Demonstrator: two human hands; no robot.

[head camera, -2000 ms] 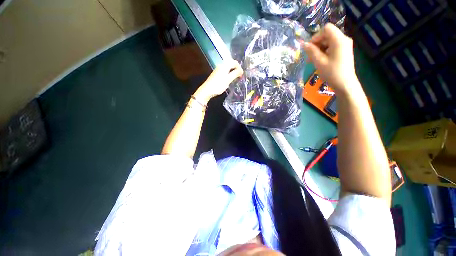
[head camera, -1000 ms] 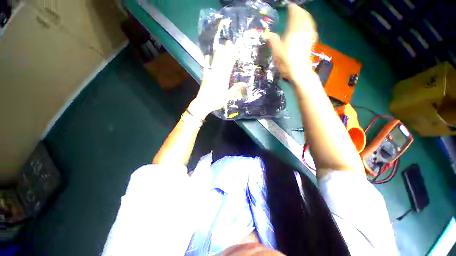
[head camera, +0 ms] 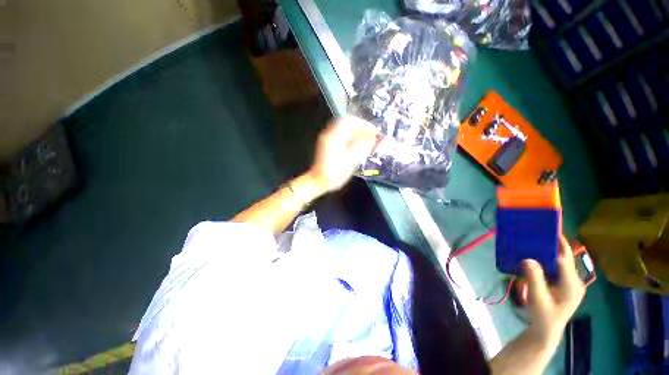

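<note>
A clear plastic bag (head camera: pixel 414 95) full of black cables with yellow and red plug ends lies on the green bench in front of me. My left hand (head camera: pixel 346 152) is at the bag's lower left edge, fingers curled and slightly blurred; whether it pinches the plastic is unclear. My right hand (head camera: pixel 551 293) holds the tape roll (head camera: pixel 527 233), orange and dark blue, above the bench at the right. The orange test board (head camera: pixel 510 139) lies between bag and tape roll, with a dark oblong box on it.
Another bag of cables (head camera: pixel 499 20) lies at the top. The multimeter (head camera: pixel 585 264) is partly hidden behind my right hand, with red leads near it. A phone (head camera: pixel 579 344), a yellow-brown cardboard box (head camera: pixel 623 238) and blue drawer racks (head camera: pixel 609 88) are at right. A steel rule (head camera: pixel 433 233) runs along the bench edge.
My right hand has moved from the bag down to the right and now holds the tape roll. My left hand has moved off the bag's middle to its lower left edge.
</note>
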